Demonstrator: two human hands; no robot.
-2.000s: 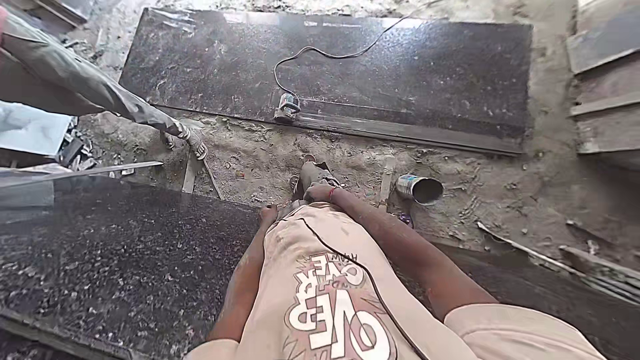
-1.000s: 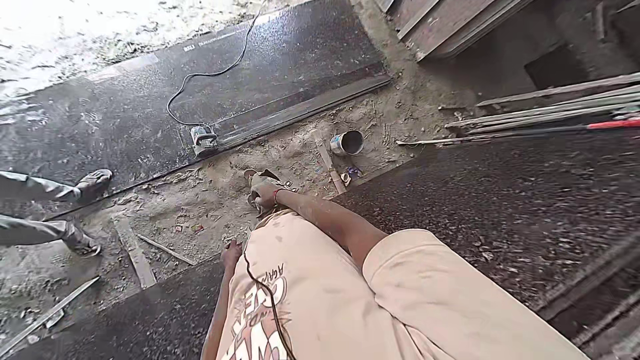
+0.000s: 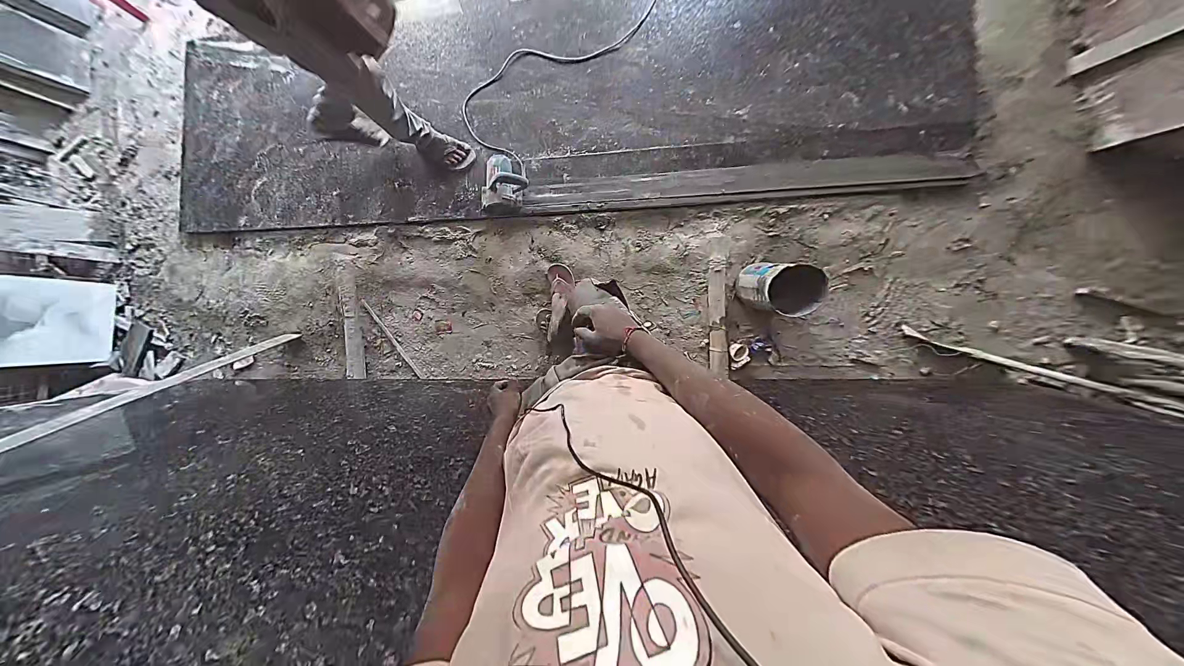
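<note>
I am seated at the edge of a dark speckled stone slab (image 3: 231,499). My right hand (image 3: 603,329), with a red band at the wrist, has its fingers curled over my lap; whether it holds anything is unclear. Beside my left hip, my left hand (image 3: 504,398) is close to the slab's edge, its fingers mostly hidden. A corded power tool (image 3: 504,183) rests on the near edge of another dark stone slab (image 3: 786,83) across from me, beside long narrow stone strips (image 3: 740,185). A thin dark cord (image 3: 671,536) runs down my shirt.
A person's sandalled foot (image 3: 449,153) is on the far slab, just left of the power tool. On the dusty ground, a metal can (image 3: 782,289) lies on its side by a wooden batten (image 3: 718,310). Long sticks (image 3: 1036,370) lie at right; a pale strip (image 3: 157,393) crosses at left.
The other person's feet have come closer to the power tool than they were one second ago. My right hand stays near my lap. The view has swung right and back.
</note>
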